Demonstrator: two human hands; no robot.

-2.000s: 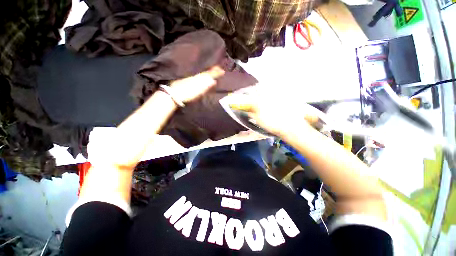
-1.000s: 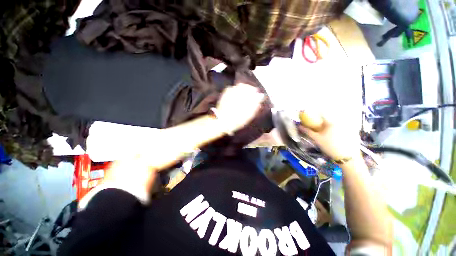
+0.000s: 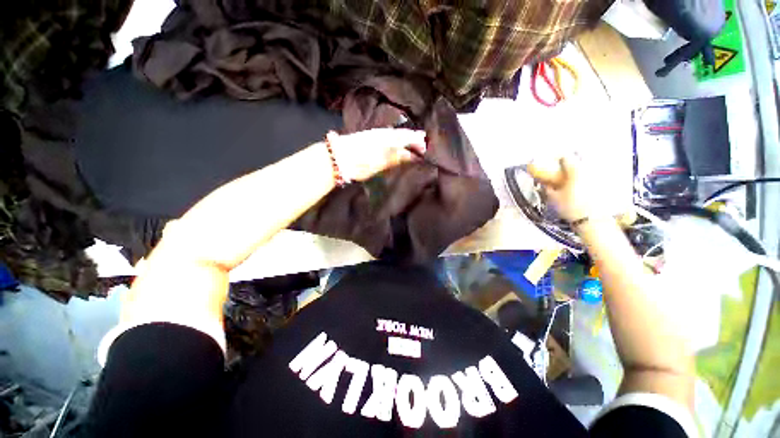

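The dark brown garment piece [image 3: 457, 210] lies bunched and folded at the right end of the dark grey padded board [image 3: 205, 145], partly over the table's front edge. My left hand [image 3: 376, 156] is on the piece, its fingers closed on a fold near the middle. My right hand [image 3: 569, 192] is shut on the handle of the steam iron, just right of the piece. The iron [image 3: 528, 201] is tilted, with its edge towards the cloth and not touching it. Glare hides most of its handle.
Brown and plaid garments [image 3: 487, 43] are heaped beyond the board, with more plaid cloth at far left. Red-orange scissors [image 3: 549, 81] lie on the white table. The dark boxy iron rest [image 3: 667, 150] stands at right. The hose and cable [image 3: 727, 222] run off to the right.
The iron has gone from the brown piece to its right. My left hand moved right, then slightly back left. The piece has shifted right and is refolded, baring more of the board.
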